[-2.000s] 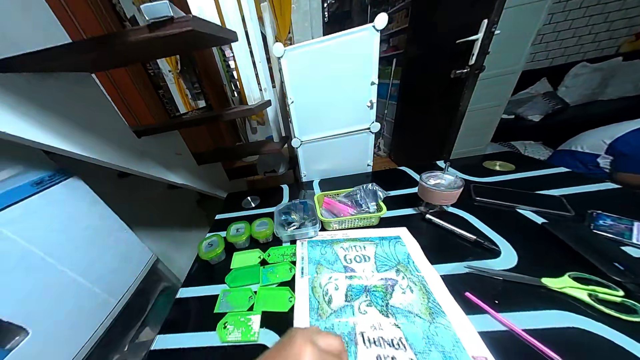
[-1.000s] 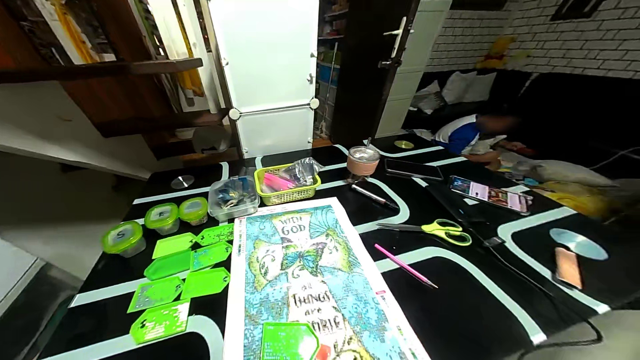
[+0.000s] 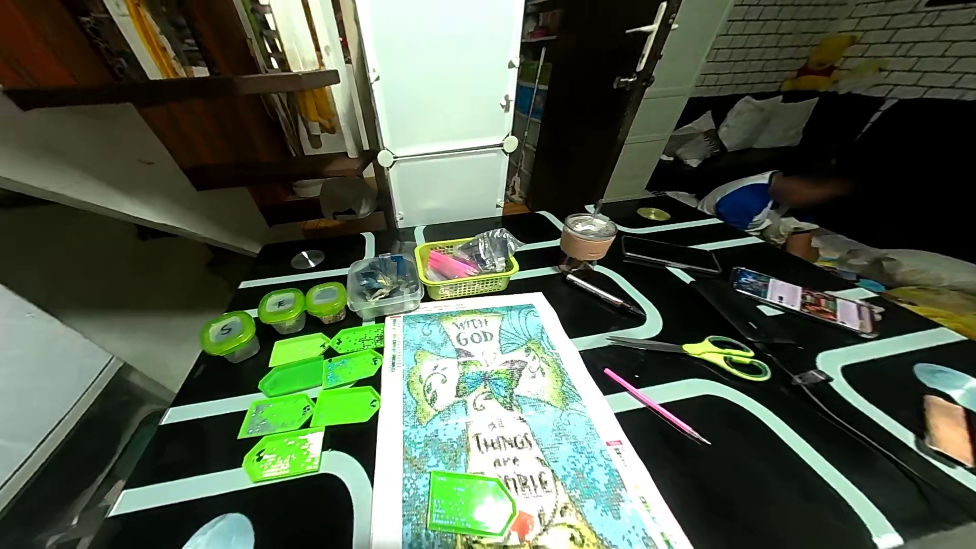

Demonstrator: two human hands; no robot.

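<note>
Neither of my hands shows in the head view now. A diamond painting canvas [image 3: 488,381] lies on the black table, with a green tray [image 3: 467,503] on its lower part. Several green trays [image 3: 345,406], some holding small drills, are grouped left of the canvas. Behind them stand small green-lidded tubs [image 3: 282,306]. A clear plastic container [image 3: 385,286] and a green basket [image 3: 469,284] with pink items and a plastic bag stand at the canvas's top edge. To its right lie a pink pen [image 3: 656,406], scissors with green handles [image 3: 720,356] and a dark-and-silver pen [image 3: 604,295].
A lidded cup [image 3: 588,238] stands near the table's back edge. A dark phone [image 3: 669,255], a lit phone [image 3: 804,301] and a cable [image 3: 854,431] lie at the right, with a peach-coloured object [image 3: 948,428] farther over. Another person [image 3: 751,202] is beyond the table, by the dark sofa.
A hand was at the canvas's lower edge two seconds ago and is now out of view. The green tray on the canvas shows since one second ago. The view has swung right.
</note>
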